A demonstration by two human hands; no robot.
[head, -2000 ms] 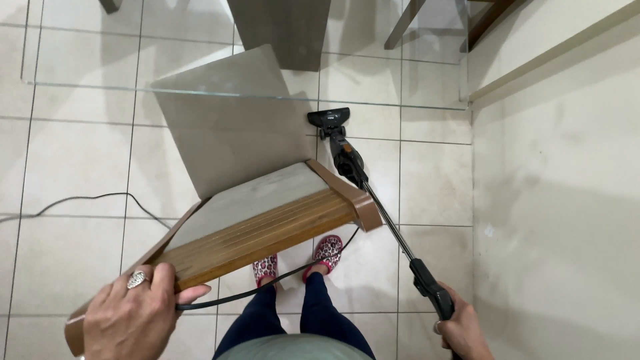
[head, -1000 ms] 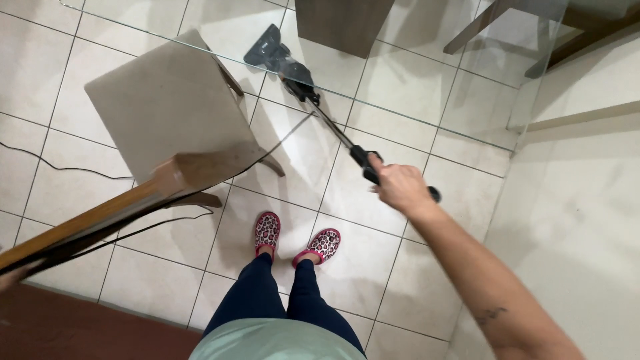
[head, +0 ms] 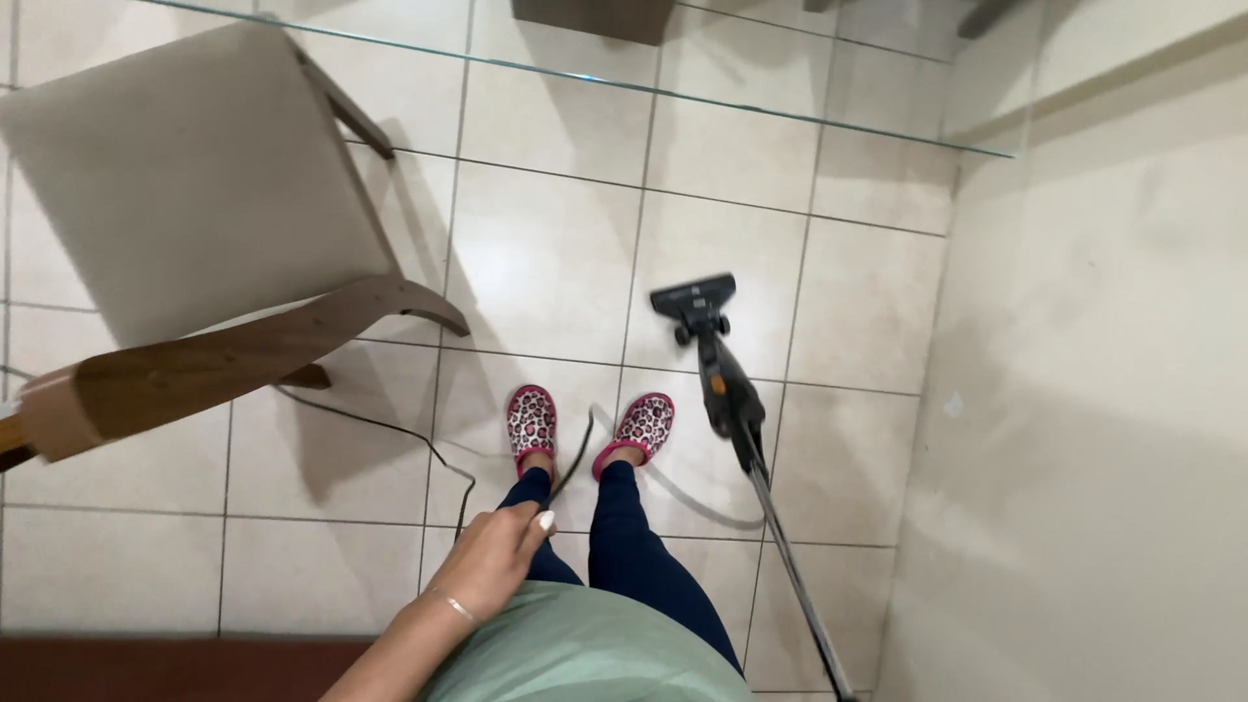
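My left hand [head: 492,556], with a bracelet on the wrist, is closed around a black power cord [head: 575,453] in front of my legs. The cord loops near my slippers. To the right, a stick vacuum cleaner [head: 731,390] rests its black floor head [head: 694,297] on the tiles, beyond my right slipper. Its metal tube runs down to the bottom edge of the view. My right hand is out of view, so its hold on the vacuum is hidden.
A chair with a beige seat [head: 205,185] and wooden back [head: 214,370] stands at the left. A glass tabletop edge [head: 585,76] crosses the top, above a dark table base [head: 595,15]. A wall [head: 1082,390] bounds the right side. A dark red surface [head: 175,668] lies bottom left.
My left hand has let go of the chair back and now holds the cord. The vacuum head has moved from beside the table base to the open tiles right of my feet. My right hand has left view.
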